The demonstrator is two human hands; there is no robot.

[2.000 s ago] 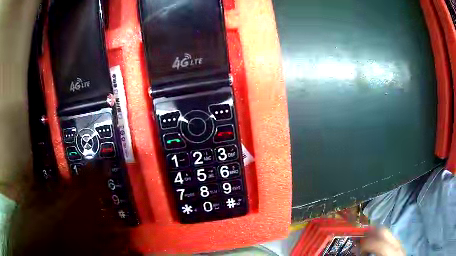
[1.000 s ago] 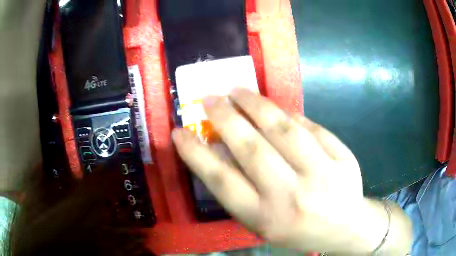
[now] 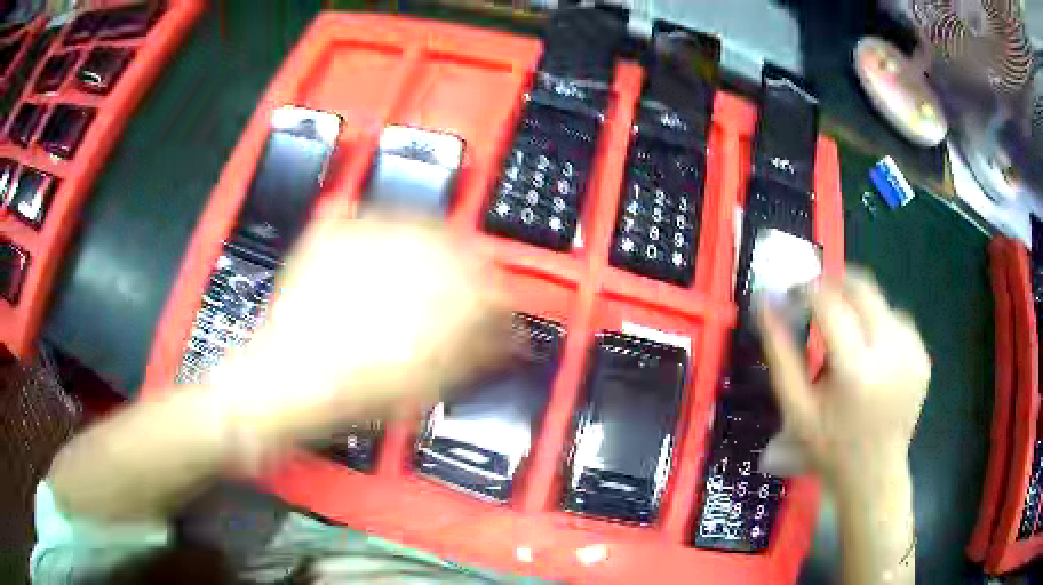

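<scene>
A red foam tray (image 3: 332,514) holds black flip phones. Open phones with white-digit keypads stand in its upper row (image 3: 538,171); two closed phones (image 3: 627,429) lie in the lower pockets. An open phone (image 3: 743,480) lies at the lower right, and two more open phones (image 3: 286,189) are at the left. My left hand (image 3: 377,309) is blurred over the left-middle of the tray and hides part of a phone. My right hand (image 3: 858,366) is blurred at the tray's right edge, fingertips by a bright patch on the right column. What either hand holds cannot be told.
Another red tray (image 3: 103,171) with dark phones is at the far left, and red trays (image 3: 1006,400) stand at the right edge. A blue and white item (image 3: 892,183) lies on the dark green mat behind the tray. Pale pinkish fans (image 3: 900,89) stand at the upper right.
The view has pulled back from a close look at two phones to the whole tray. My right hand, earlier holding a white and orange card over a keypad, is now at the right column.
</scene>
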